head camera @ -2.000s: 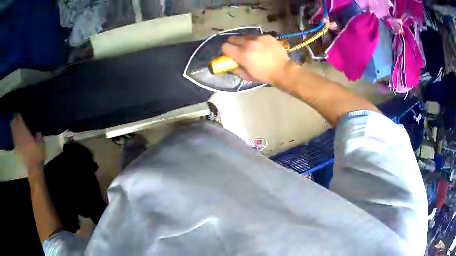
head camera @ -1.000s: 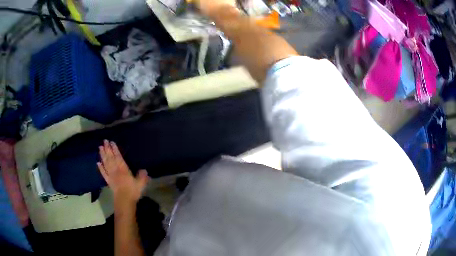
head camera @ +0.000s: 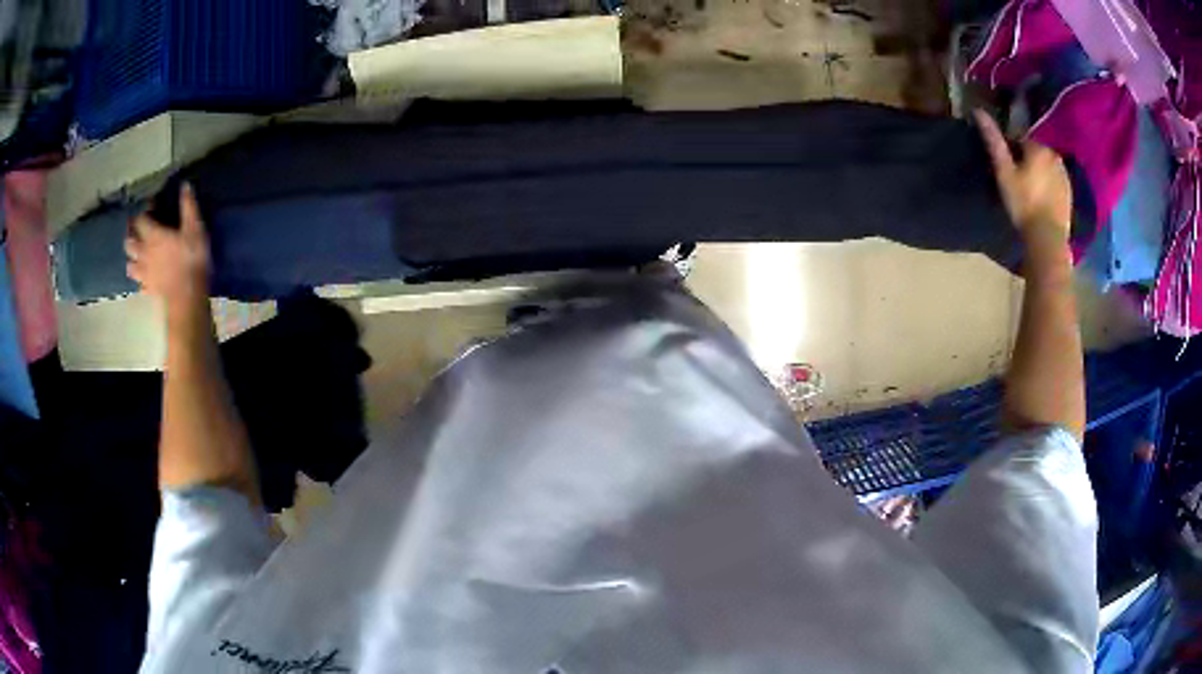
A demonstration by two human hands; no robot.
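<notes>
Dark trousers (head camera: 554, 171) lie stretched lengthwise over the padded arm, with a navy part near the left end. The padded arm's grey rounded end (head camera: 99, 250) shows past the cloth at the left. My left hand (head camera: 171, 250) grips the trousers near that end. My right hand (head camera: 1035, 191) grips the far right end of the trousers, beside the magenta cloth. The iron is not in view.
Pale panels (head camera: 844, 303) lie under and in front of the arm. A pale pad (head camera: 488, 63) and a blue basket (head camera: 198, 53) are behind it. Magenta cloth (head camera: 1094, 138) hangs at the right. A blue crate (head camera: 877, 441) is low right, a black garment heap (head camera: 290, 382) low left.
The iron, in my right hand two seconds ago, is gone from view. My right hand has come from the back to the trousers' right end. My left hand, earlier flat on the cloth, now grips it.
</notes>
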